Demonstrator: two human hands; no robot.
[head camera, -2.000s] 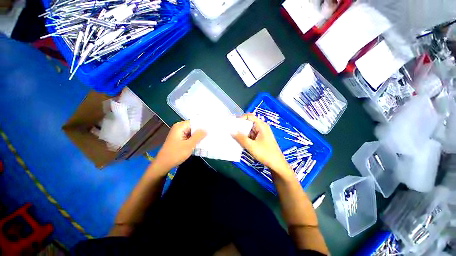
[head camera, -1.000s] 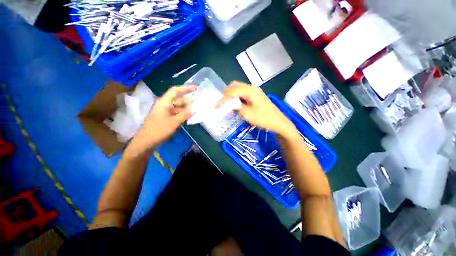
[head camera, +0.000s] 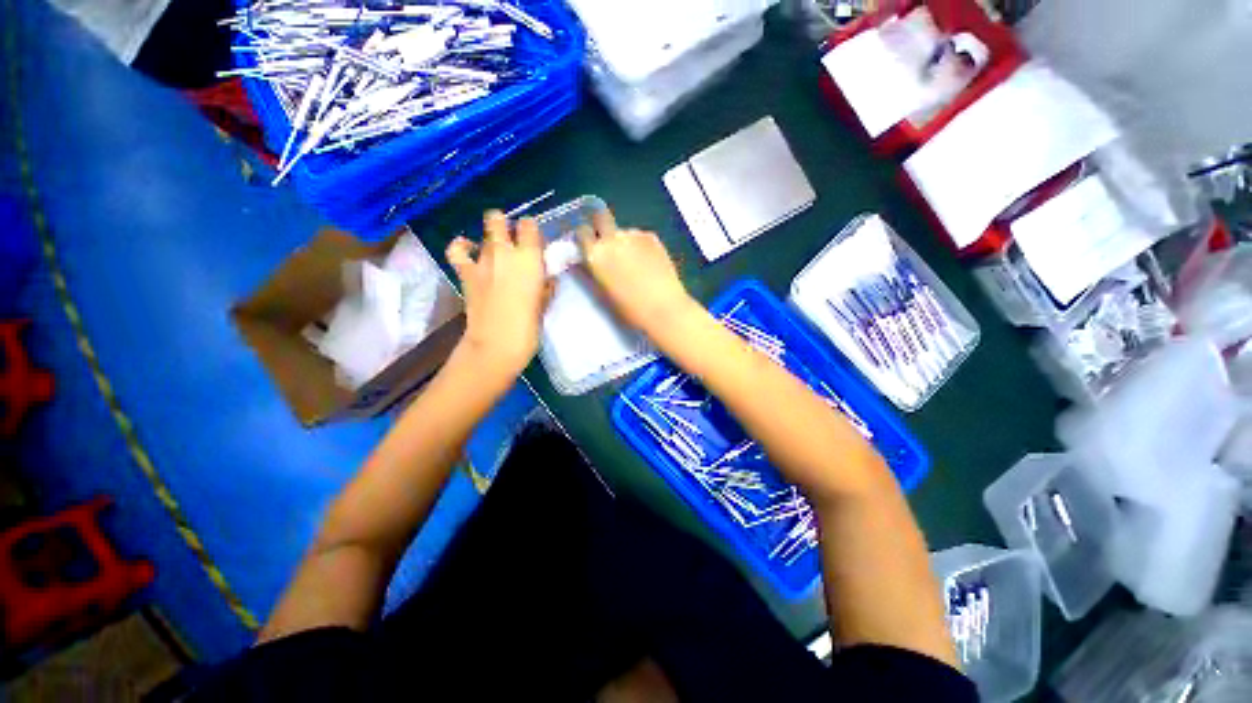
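A clear shallow packing box (head camera: 588, 343) lies in front of me with a white liner sheet (head camera: 582, 313) in it. My left hand (head camera: 503, 286) is at the box's left side, fingers bent and partly apart. My right hand (head camera: 629, 275) reaches over the box's far end, fingertips down at the white liner material; the fingers hide part of it. Whether either hand pinches the sheet cannot be told. The blue work tray (head camera: 645, 426) with loose silver rods lies to the right, partly under my right forearm. Another clear box (head camera: 890, 310) holds a row of rods on a white liner.
A flat silver scale (head camera: 752, 181) lies beyond the box. Stacked blue bins (head camera: 398, 179) heaped with rods stand far left. An open carton (head camera: 295, 302) with white liners is at left. Red bins (head camera: 893, 131) and clear tubs (head camera: 1000, 604) stand at right. A thin rod lies near my left fingers.
The white sheet held up between both hands has gone down into the clear box. Both hands have moved to the box's far end. The whole view has shifted slightly.
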